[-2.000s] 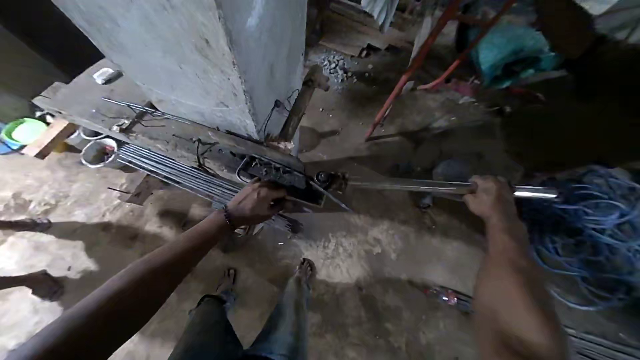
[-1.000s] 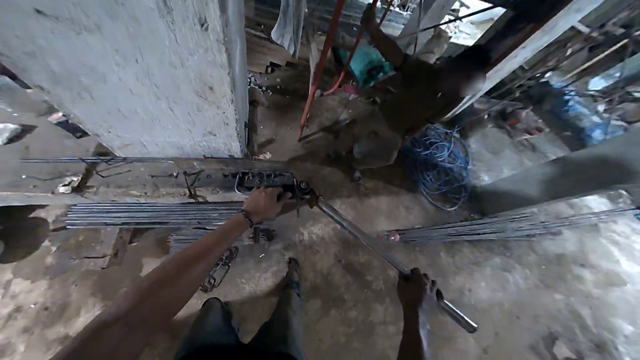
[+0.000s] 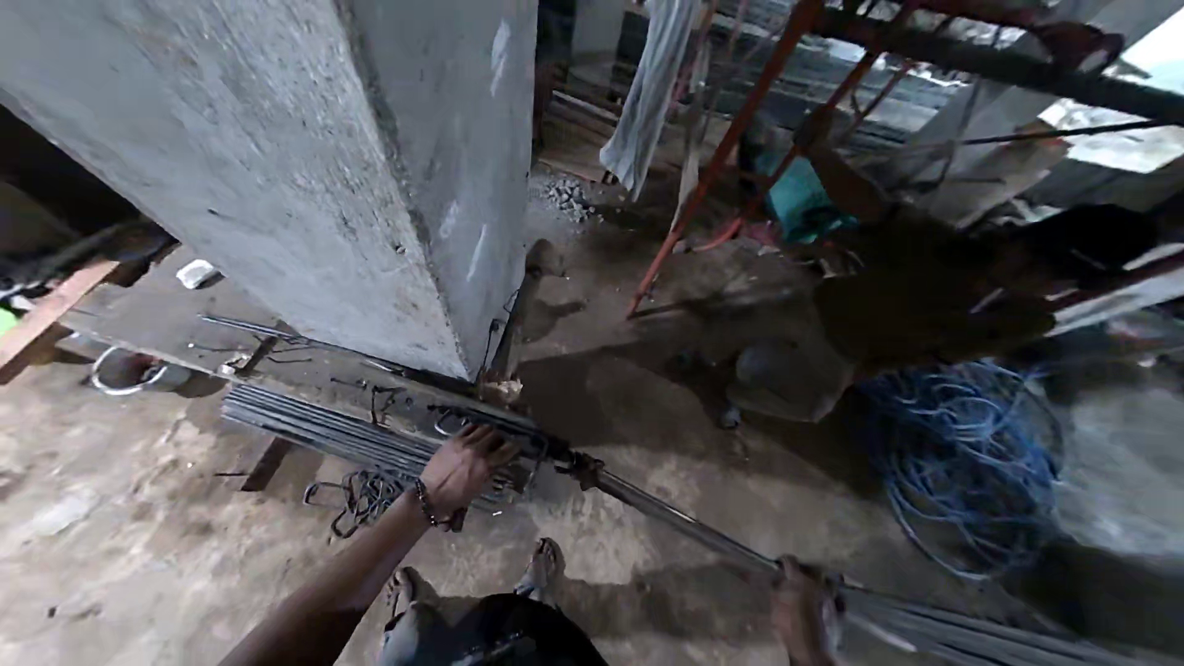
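My left hand (image 3: 467, 467), with a bracelet at its wrist, rests on the dark metal bending fixture (image 3: 499, 424) at the end of a wooden bench; whether it grips a rod there is hidden. Fingers of my right hand (image 3: 800, 601) are closed around a long metal pipe (image 3: 684, 521). The pipe runs from a dark joint (image 3: 578, 465) beside the fixture toward the lower right. A bundle of steel bars (image 3: 324, 427) lies along the bench's near side, left of my left hand. Bent steel stirrups (image 3: 365, 499) lie in a pile below the bars.
A concrete column (image 3: 407, 185) stands behind the bench plank (image 3: 185, 328). A person (image 3: 925, 287) crouches at the right near a red metal frame (image 3: 712, 176) and a blue coil of tubing or rope (image 3: 971, 453). Long bars (image 3: 962, 620) lie at lower right. A bucket (image 3: 139, 370) sits left.
The pipe, out to the right two seconds ago, slanted toward me one second ago and still slants, with my right hand on it. My left hand stays at the fixture. The view has swung.
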